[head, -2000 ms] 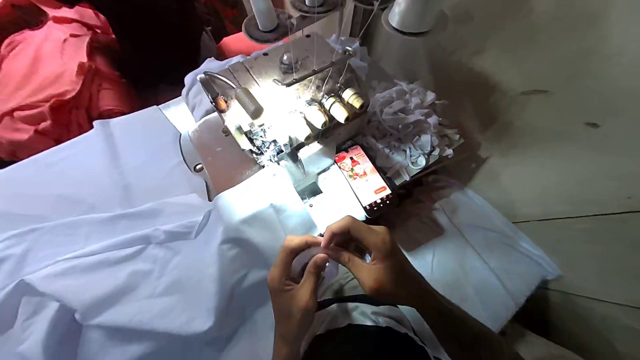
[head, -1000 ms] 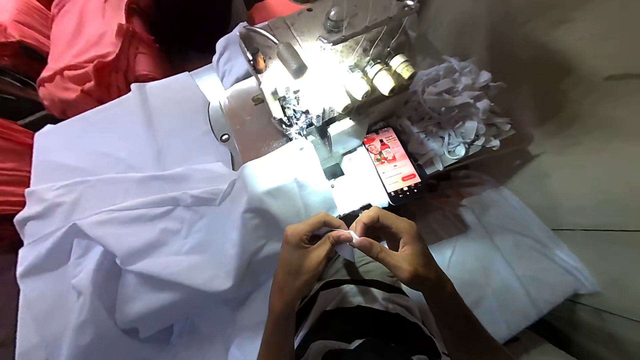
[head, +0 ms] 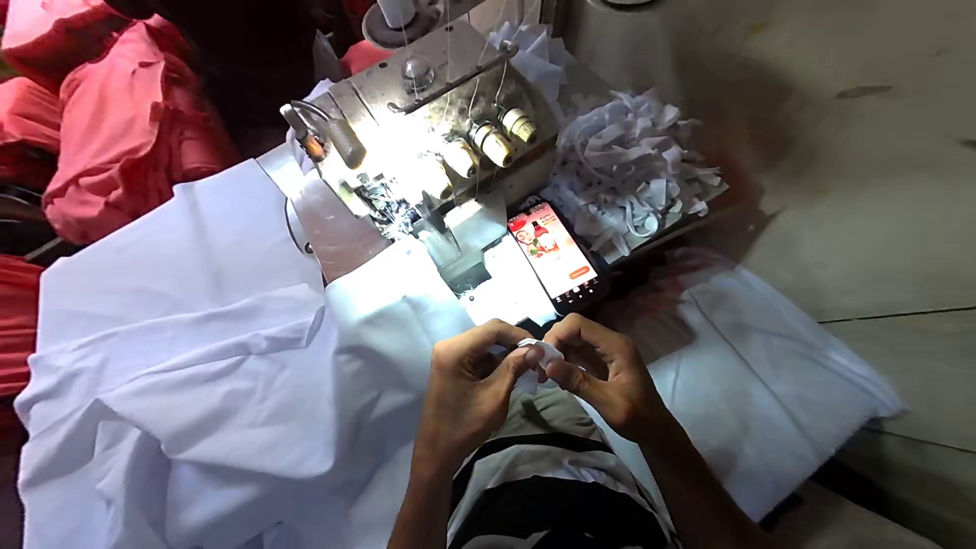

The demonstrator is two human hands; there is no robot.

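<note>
Between the fingertips of my left hand (head: 476, 377) and my right hand (head: 602, 374) is a small piece of white fabric (head: 543, 352), pinched from both sides. Just beyond the hands stands an overlock sewing machine (head: 450, 99) with its lamp lit; glare hides part of the needle area. White cloth (head: 229, 396) spreads from the machine's front across the left side, and its edge lies by the presser area. A smartphone (head: 553, 252) with a lit screen rests on the machine's right side, a little above my right hand.
A heap of white fabric scraps (head: 629, 168) lies right of the machine. Folded white cloth (head: 762, 381) is at the lower right. Red fabric bundles (head: 137, 130) are at the upper left, and a thread cone (head: 396, 11) stands behind the machine.
Both hands stay together at the fingertips; the white piece between them shows more plainly now than two seconds ago. The view has shifted somewhat.
</note>
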